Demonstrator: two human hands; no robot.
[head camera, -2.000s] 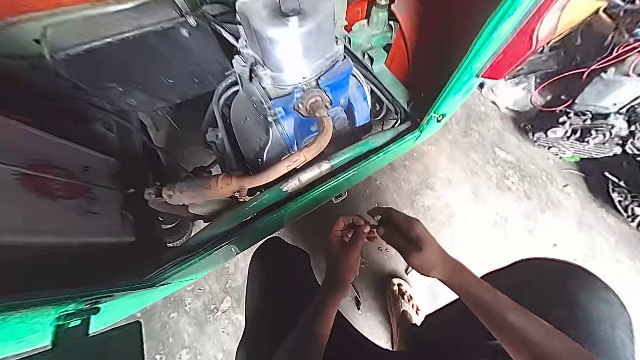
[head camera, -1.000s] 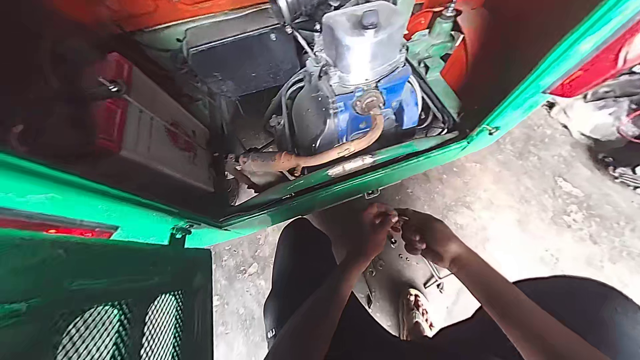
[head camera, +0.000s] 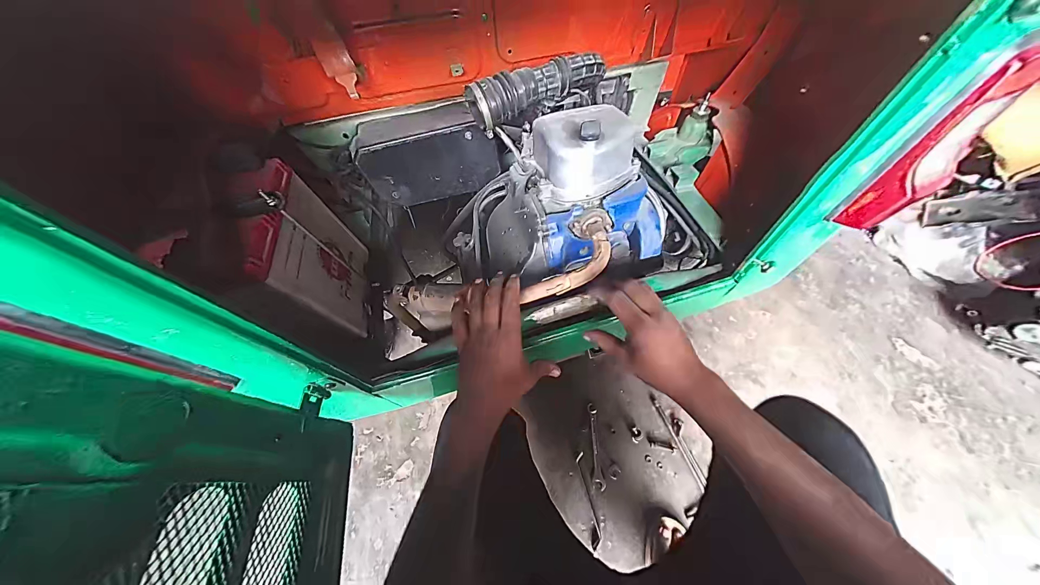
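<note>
In front of me a blue engine block with a silver metal cover sits inside the green-framed compartment. A rusty exhaust pipe curves from it toward the left. My left hand lies over the compartment's front sill, its fingertips at the pipe, its thumb spread and nothing seen in it. To the right, my right hand is over the green sill with fingers apart, nothing seen in it; its fingertips are blurred. Whether the fingertips touch the pipe or sill is hard to tell.
A red and white battery stands left of the engine, and a black box lies behind. Below my hands, a wrench and several small fasteners lie on the floor. An open green door with mesh is at lower left.
My hands, together above the floor in the earlier frames, have moved apart and up to the compartment's front edge. The fingers have opened out. The view has shifted.
</note>
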